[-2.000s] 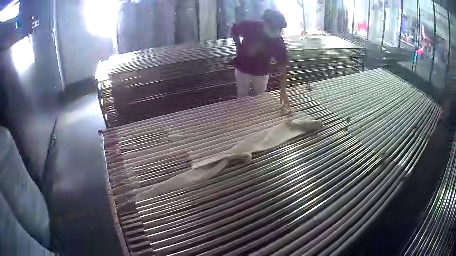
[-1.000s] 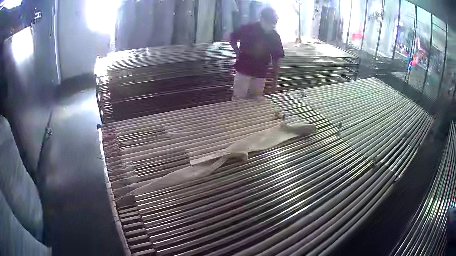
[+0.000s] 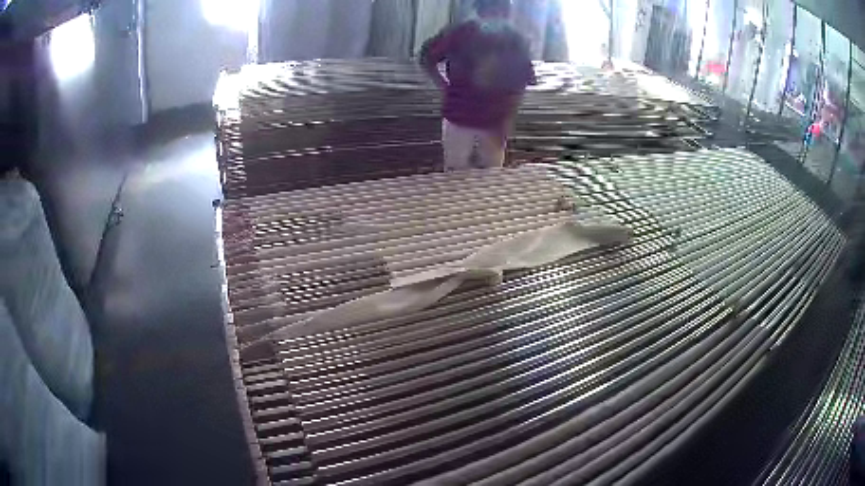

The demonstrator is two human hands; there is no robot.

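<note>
Long metal tubes (image 3: 531,361) lie side by side in close parallel rows across a wide low bed. Many shine silver in the middle; others look matt and pale. A long cream-white cloth strip (image 3: 541,249) lies loose and twisted across the tubes, from the left end up to the middle right. A tiny brownish bit (image 3: 565,203) sits on the tubes just above the cloth. Neither of my hands is in the picture.
A person in a maroon top (image 3: 482,76) and pale trousers stands beyond the bed. Another tube stack (image 3: 322,109) is behind. Plump white sacks (image 3: 43,313) stand at the left, beside dark grey floor (image 3: 166,313). More tubes (image 3: 820,427) show at the lower right.
The person across the bed has drawn an arm back from the tubes and now stands more upright. The view has shifted slightly. The cloth strip lies much as before.
</note>
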